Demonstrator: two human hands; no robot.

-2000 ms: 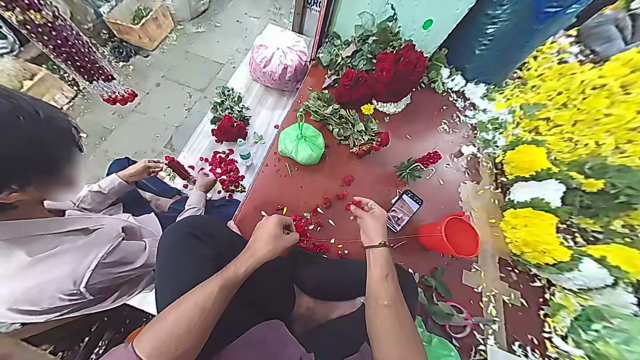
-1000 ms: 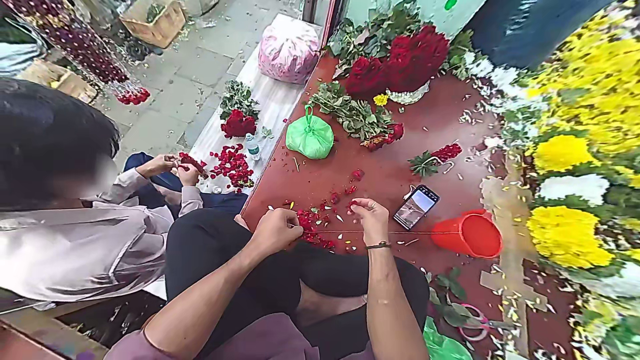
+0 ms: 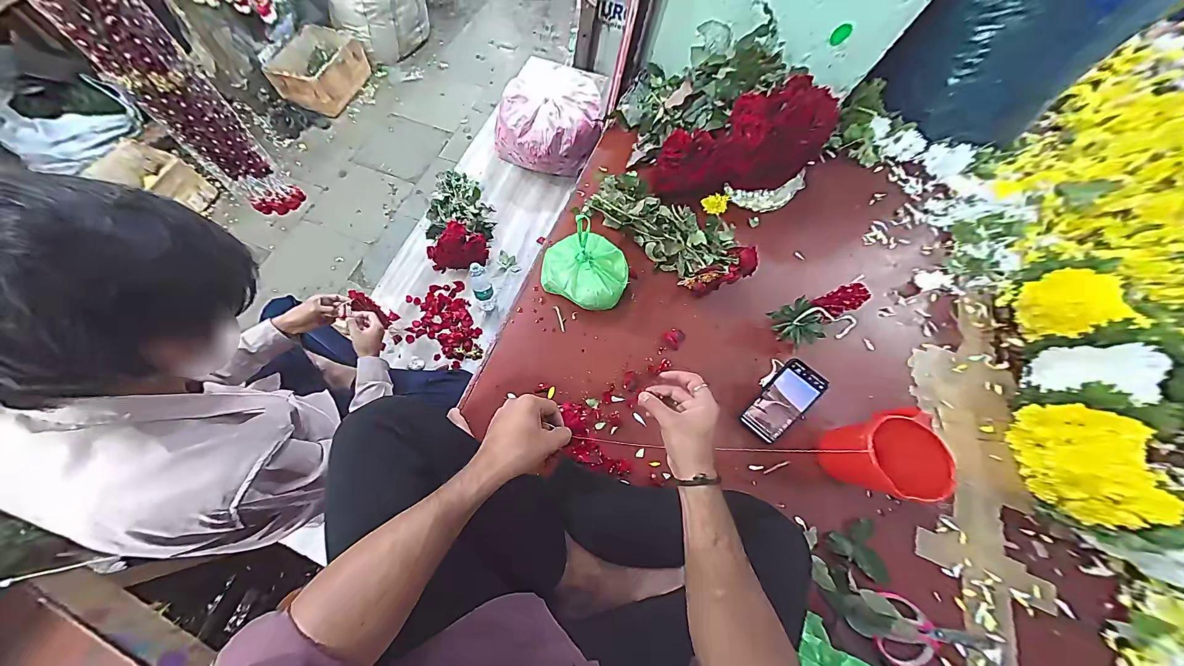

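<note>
My left hand [image 3: 525,433] is closed with finger and thumb on one end of a thin thread [image 3: 610,443], above my lap. The thread runs right, past my right hand [image 3: 683,416], to a red plastic mug [image 3: 890,455] on its far side. My right hand is raised, its thumb and fingers curled near each other; whether anything small is between them cannot be told. Loose red petals [image 3: 592,453] lie on the red tabletop just beyond both hands. A smartphone [image 3: 784,400] rests to the right of my right hand.
A tied green plastic bag [image 3: 585,270], bunches of red roses [image 3: 749,139] and a small red flower sprig [image 3: 823,312] lie farther back. Scissors [image 3: 902,629] are at the lower right, yellow chrysanthemums [image 3: 1091,467] at the right. A person [image 3: 166,444] sits at the left, handling red petals.
My right hand has opened somewhat from its tighter pinch, its fingers lifted. My left hand stays closed on the thread. The seated person's hands have moved a little.
</note>
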